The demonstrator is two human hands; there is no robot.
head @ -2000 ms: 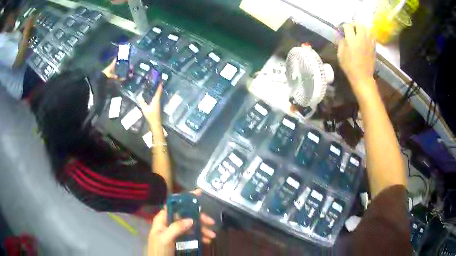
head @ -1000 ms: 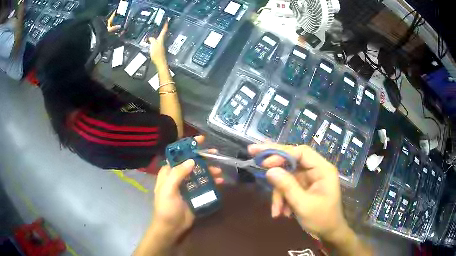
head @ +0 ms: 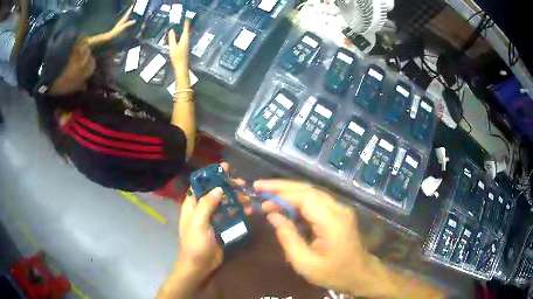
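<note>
A dark teal phone (head: 208,178) is held upright in my left hand (head: 200,236), its thumb across the middle. A white label shows near the phone's lower end and a small pale round spot at its top right corner. My right hand (head: 318,230) holds blue-handled scissors (head: 281,202), blurred and partly hidden by the fingers. The scissors point left toward the phone's upper right side. I cannot tell whether the tip touches the phone.
A clear blister tray (head: 241,135) of phones lies ahead, another tray (head: 431,250) at right. A small white fan (head: 365,16) and cables are at the back. A person in a dark top with red stripes (head: 111,140) sits at left, hands over phones beside white cards (head: 153,68).
My right hand came down from the back right, holding the scissors, and has since moved closer to the phone. The phone has stayed in my left hand. The neighbouring person's head has turned.
</note>
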